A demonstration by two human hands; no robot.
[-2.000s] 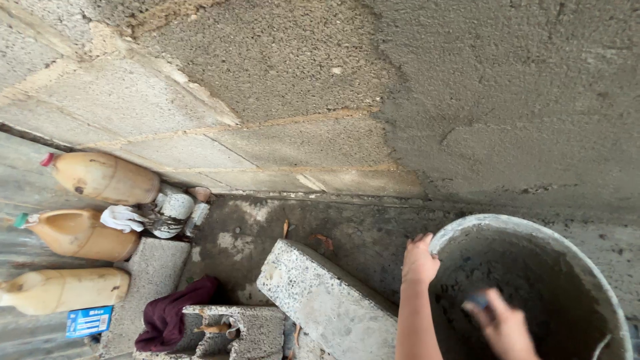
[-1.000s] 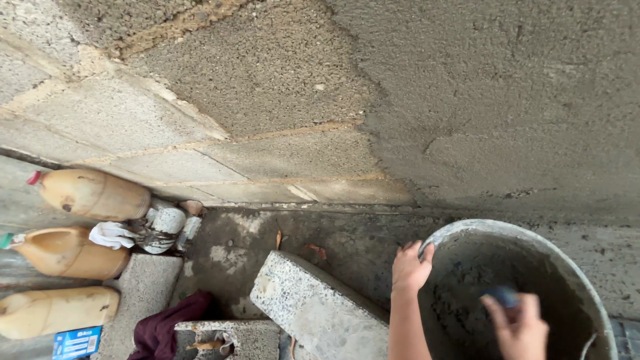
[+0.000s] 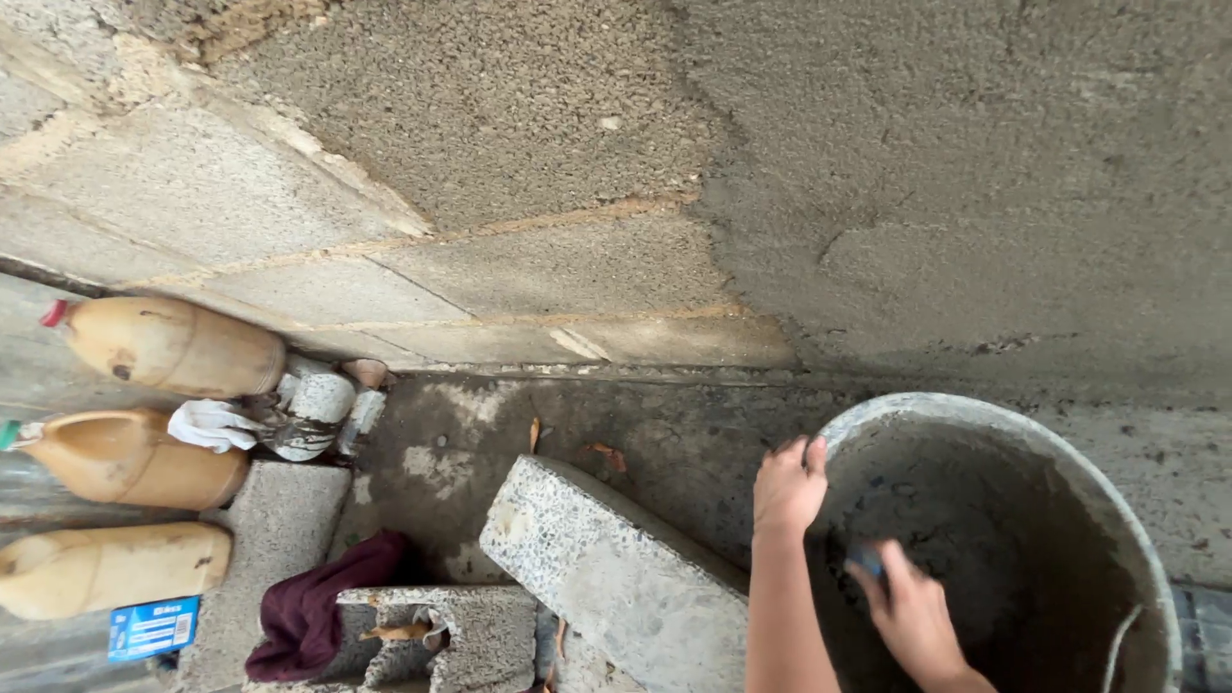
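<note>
My left hand (image 3: 791, 484) grips the left rim of a large round bucket (image 3: 1035, 421) coated with dried cement. Inside the bucket, my right hand (image 3: 910, 602) is closed around a small dark bluish tool handle (image 3: 865, 558); its working end cannot be made out. Grey mortar (image 3: 962, 549) lies within the bucket, partly in shadow. Behind it rises a concrete block wall, bare blocks (image 3: 462, 125) at the left and a coat of wet-looking grey mortar (image 3: 962, 183) at the right.
A speckled concrete slab (image 3: 616, 577) lies left of the bucket. Farther left are a hollow concrete block (image 3: 486, 635), a maroon cloth (image 3: 308, 611), several plastic jugs (image 3: 178, 346), a white rag (image 3: 212, 425) and a blue box (image 3: 154, 628). Dry leaves lie on the floor.
My right hand has moved about inside the bucket with the tool handle in it. My left hand has stayed at the rim.
</note>
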